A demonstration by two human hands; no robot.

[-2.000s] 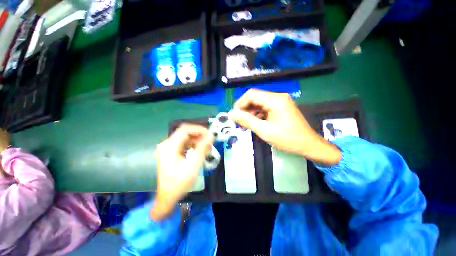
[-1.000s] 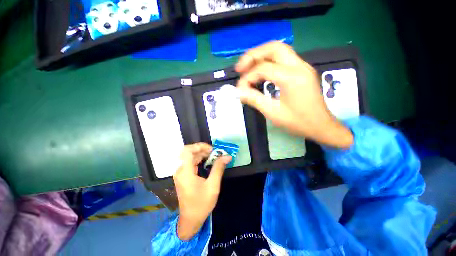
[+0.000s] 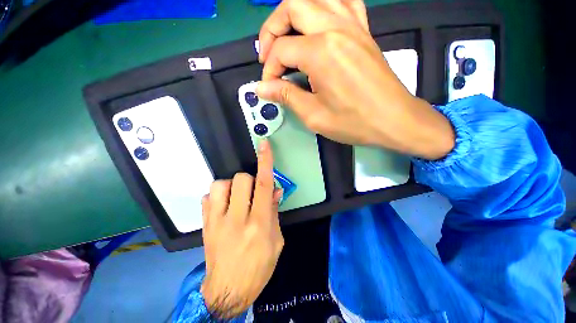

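Note:
Pale green-white smartphones lie in a long black tray (image 3: 218, 120). Both my hands are at the second phone from the left (image 3: 300, 158). A pale camera piece (image 3: 273, 125) lies around its dark lenses. My right hand (image 3: 354, 88) has its thumb and fingertips pinched at the piece's upper edge, hiding that corner. My left hand (image 3: 243, 227) points its index finger at the piece's lower end. A small blue film piece (image 3: 285, 183) is held at my left thumb, partly hidden, over the phone's lower part.
The leftmost phone (image 3: 167, 161) and two phones to the right (image 3: 382, 167) (image 3: 474, 72) lie in their slots. A white label (image 3: 199, 63) is on the tray rim. Blue film (image 3: 158, 9) lies on the green bench (image 3: 50, 151). A pink sleeve (image 3: 47, 284) shows at lower left.
The view has moved closer to the tray. My right hand has brought the pale piece down onto the second phone's lenses. My left index finger has stretched up to it, with the blue film still held.

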